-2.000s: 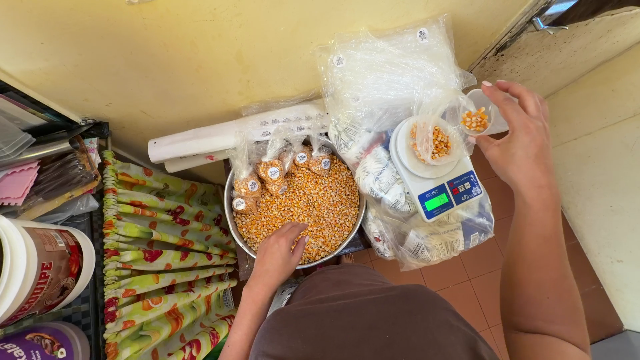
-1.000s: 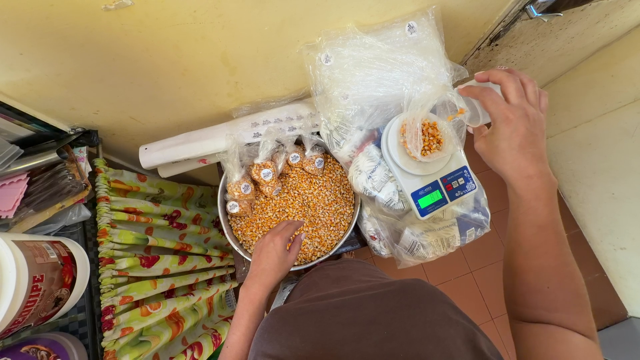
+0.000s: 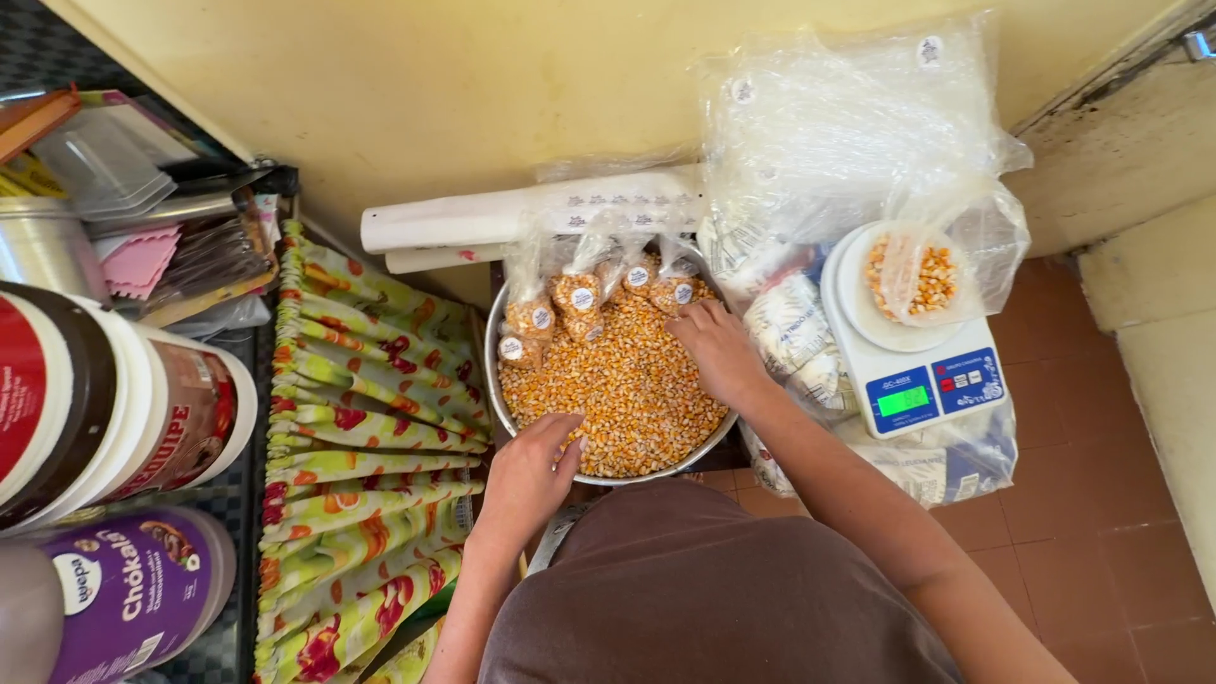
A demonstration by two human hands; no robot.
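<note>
A round metal basin [image 3: 491, 375] is filled with loose corn kernels [image 3: 617, 399]. Several clear bags of kernels with round stickers [image 3: 578, 302] stand against its far side. My left hand [image 3: 537, 470] is at the basin's near left rim, fingers slightly curled, with what look like kernels at the fingertips. My right hand [image 3: 720, 351] rests at the right side of the kernels, its fingertips partly hidden, so its grip is unclear. To the right, an open plastic bag holding some kernels [image 3: 936, 275] lies on the round plate of a white digital kitchen scale [image 3: 855, 351], whose display is lit green.
The scale sits on plastic-wrapped packages [image 3: 917, 465]. Behind them lie clear plastic bags [image 3: 845, 123], and paper rolls [image 3: 446, 217] lie along the wall. At left are a fruit-print curtain [image 3: 370, 456] and a shelf with a purple tub [image 3: 142, 589] and a brown-and-white bucket [image 3: 180, 408].
My right hand has moved left from beside the scale to the basin; the small clear cup it held there is no longer visible. My left hand has shifted to the basin's near left rim.
</note>
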